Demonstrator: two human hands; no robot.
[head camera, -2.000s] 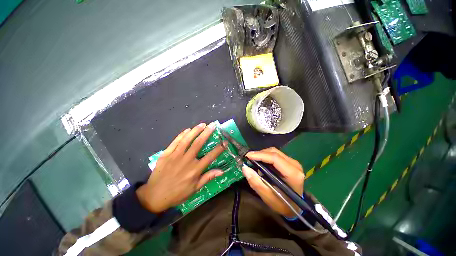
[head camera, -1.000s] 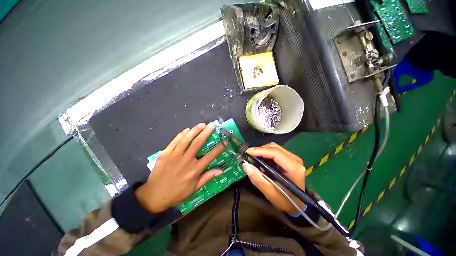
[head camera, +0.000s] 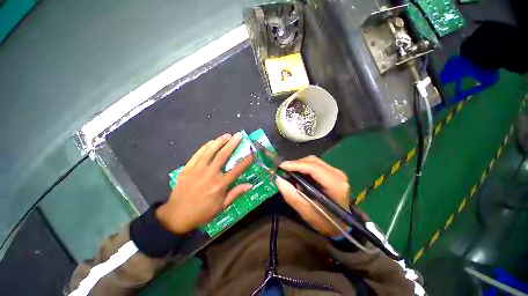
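A green circuit board (head camera: 231, 209) lies tilted on the black work mat (head camera: 173, 124), with pale pads and small parts on it. My left hand (head camera: 200, 188) lies flat on the board with its fingers spread, covering much of its left part. My right hand (head camera: 317, 193) grips a black soldering iron (head camera: 324, 202) like a pen. The iron's metal front and the thin feed guide reach the upper part of the board, near my left fingertips. Whether the tip touches the board is too blurred to tell.
A pale waste cup (head camera: 307, 114) with silvery bits stands beyond the board. Behind it are a yellow sponge (head camera: 286, 74) and dark iron stand (head camera: 283, 26). The wire feeder's metal mechanism (head camera: 399, 40), more green boards (head camera: 441, 16) and a blue object (head camera: 466, 75) are at right.
The whole view has shifted, so the cup, sponge and feeder appear further left and higher. Both hands keep nearly the same pose on the board and iron.
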